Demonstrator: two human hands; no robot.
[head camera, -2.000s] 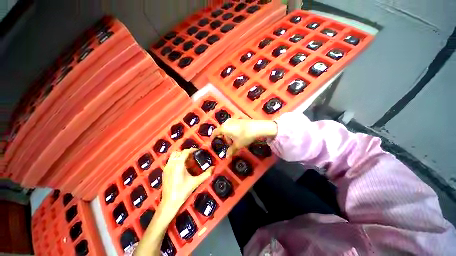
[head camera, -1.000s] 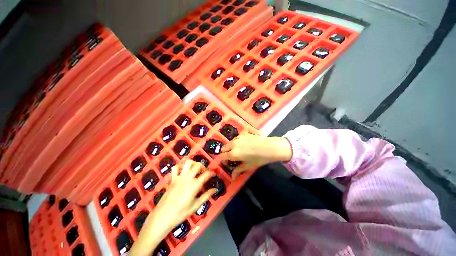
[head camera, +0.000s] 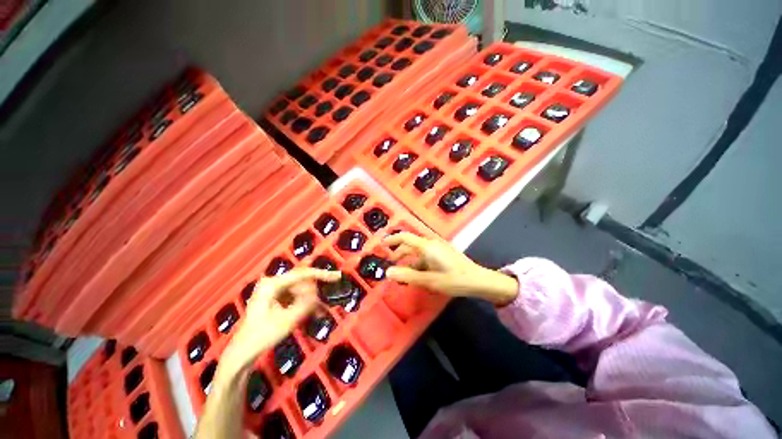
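Note:
An orange-red foam tray (head camera: 193, 315) with rows of dark, glossy watch heads lies in front of me. My left hand (head camera: 273, 310) is over its middle, with finger and thumb around a black watch (head camera: 341, 293). My right hand (head camera: 442, 269) is beside it, its fingertips at another black watch (head camera: 375, 267) with a small lit mark on the face. Both watches appear held just above the tray; the fingers partly hide the contact. Two pockets on the near side, below my right hand, show plain orange-red. A pink sleeve (head camera: 583, 309) covers my right arm.
A tall stack of foam trays (head camera: 171, 206) stands at the left. Another watch tray (head camera: 420, 201) lies beyond the working tray, with a lower stack (head camera: 343, 153) behind it. Part of another tray (head camera: 94, 386) shows lower left. A round fan (head camera: 446, 10) is at the top.
My hands have come up from the near row, where two pockets that held watches are now empty. My left hand has opened from its spread over the tray into a finger-and-thumb hold. The view has shifted slightly.

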